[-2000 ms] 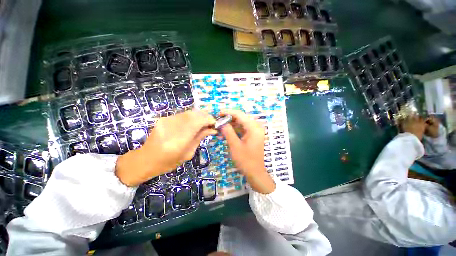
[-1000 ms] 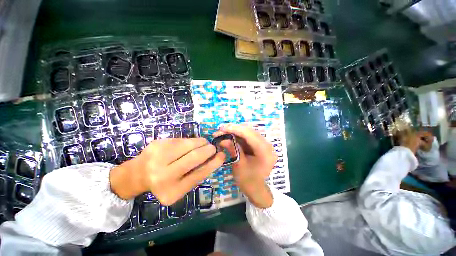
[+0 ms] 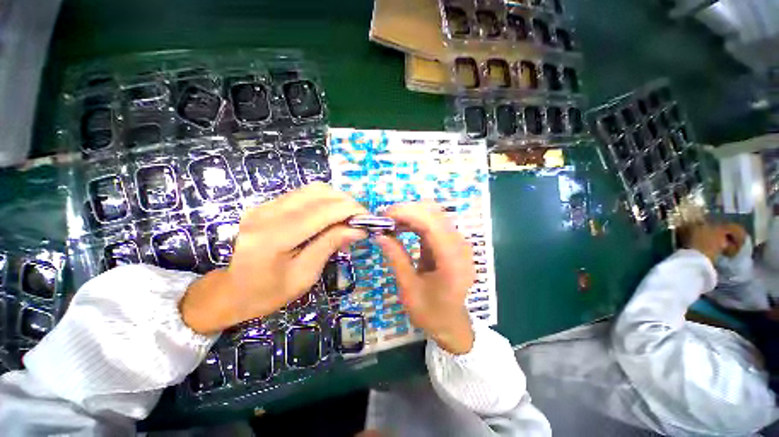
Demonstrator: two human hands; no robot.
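Note:
A black watch frame with a shiny rim (image 3: 372,224) is held edge-on between both hands, above the sticker sheet. My left hand (image 3: 286,247) grips its left end between thumb and fingers. My right hand (image 3: 431,265) grips its right end. The white sticker sheet (image 3: 480,213) with blue bits and rows of short dark strips lies under my hands, partly hidden. The clear blister tray (image 3: 192,141) to the left holds black frames in its pockets; my left hand and sleeve cover part of it. Whether a sticker is on the held frame cannot be told.
More clear trays (image 3: 38,277) lie at the far left. A far tray (image 3: 512,77) of dark frames overlaps tan cardboard (image 3: 410,30). A yellow strip (image 3: 551,158) lies beyond the sheet. At right, another person's hands (image 3: 709,239) are beside a tilted tray (image 3: 653,154).
The watch frame was edge-on, then turned to show its open ring, and is edge-on again now. Both hands moved slightly toward me, then back up, and stay on it.

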